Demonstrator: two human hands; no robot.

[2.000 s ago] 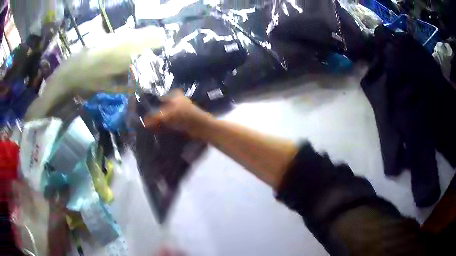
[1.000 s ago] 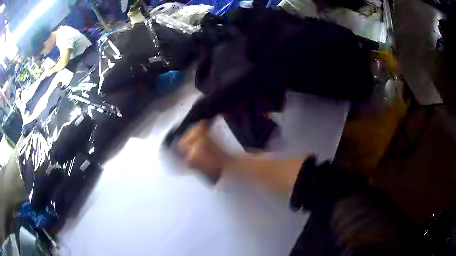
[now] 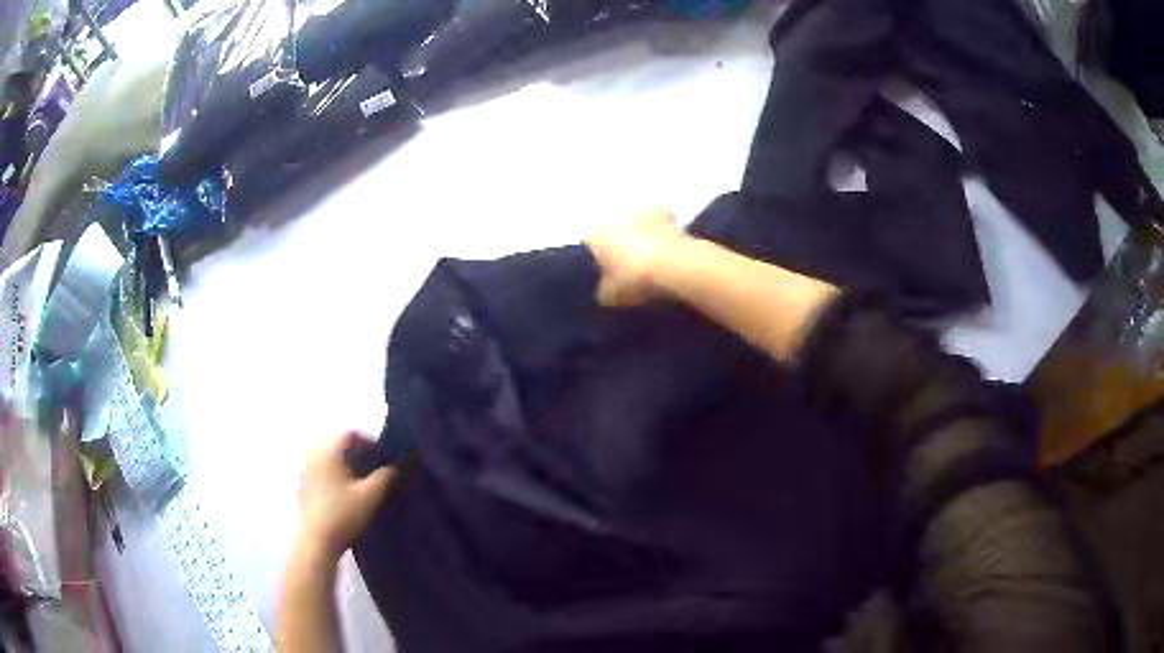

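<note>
A dark navy-black garment (image 3: 638,472) lies spread on the white table in front of me, with small pale lettering near its upper left. My left hand (image 3: 342,491) grips its left edge between thumb and fingers. My right hand (image 3: 638,259) is on its upper edge with the fingers closed on the cloth; the fingertips are partly hidden. One sleeve reaches to the right beyond my right forearm.
More dark garments (image 3: 868,77) lie at the upper right. Glossy packed garments (image 3: 319,140) line the far side. A blue plastic bundle (image 3: 166,195) is at the upper left. A sticker strip (image 3: 204,555) runs along the left. A yellow-orange sack (image 3: 1098,402) is at the right.
The view has swung left again after turning right to the dark pile. A dark garment now lies spread in front of me, and my left hand has come into view holding it.
</note>
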